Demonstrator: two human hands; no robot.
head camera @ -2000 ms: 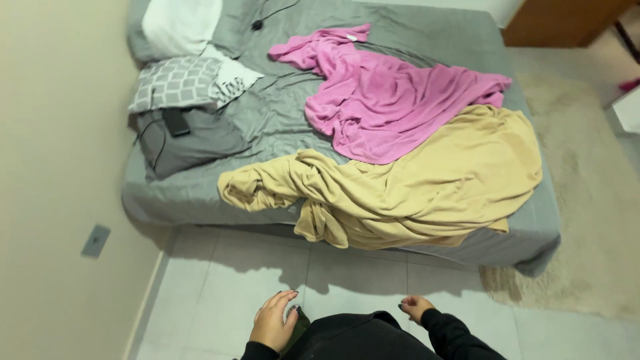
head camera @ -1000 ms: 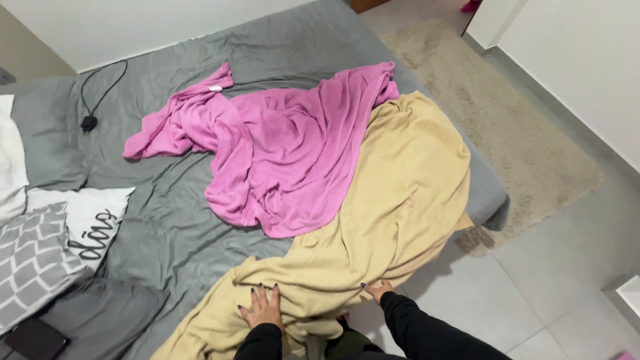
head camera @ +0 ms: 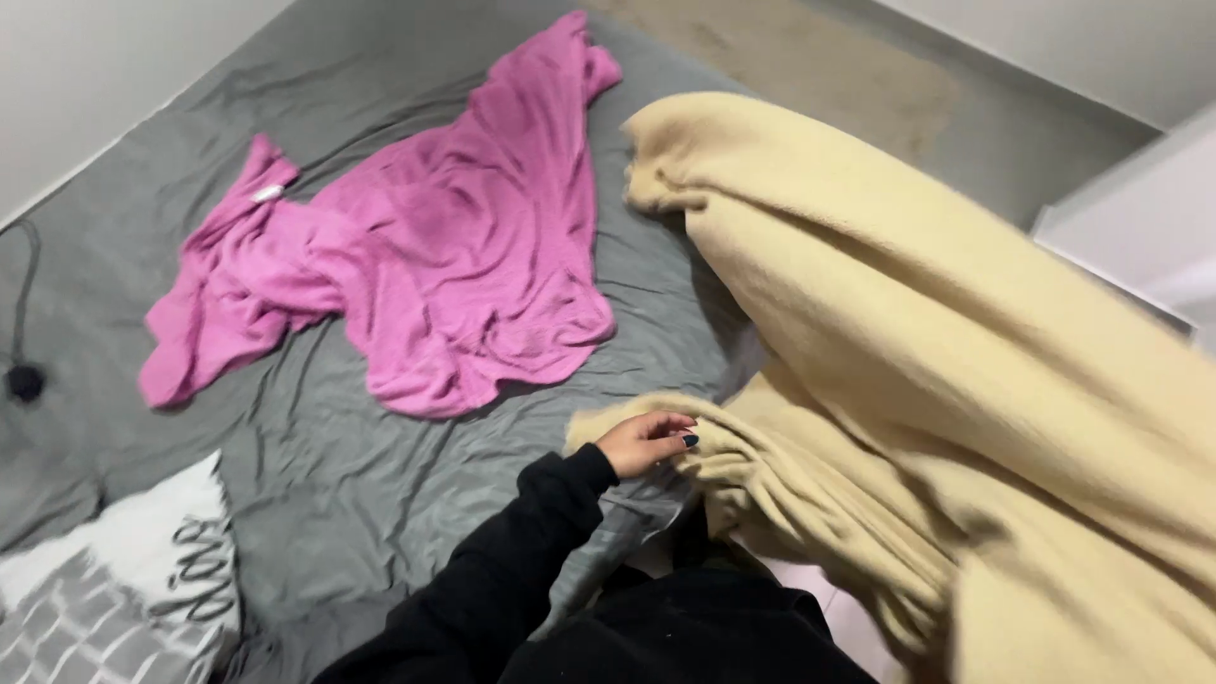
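A beige fleece blanket hangs in the air over the right side of the bed, its folds running down to the lower right. My left hand, in a black sleeve, grips a bunched edge of it near the middle of the view, with the thumb and its dark nail on top. My right hand does not show; the blanket fills the area on that side. A crumpled pink blanket with a small white tag lies on the grey sheet, apart from the beige one.
White and grey pillows, one bearing writing, lie at lower left. A black cable with a plug is at the left edge of the bed. Beyond the bed are a beige rug, walls and a white piece of furniture at right.
The beige blanket, spread on the bed one second ago, has been lifted and pulled to the right, off the pink one. My left hand has closed on it. My right hand has gone out of sight.
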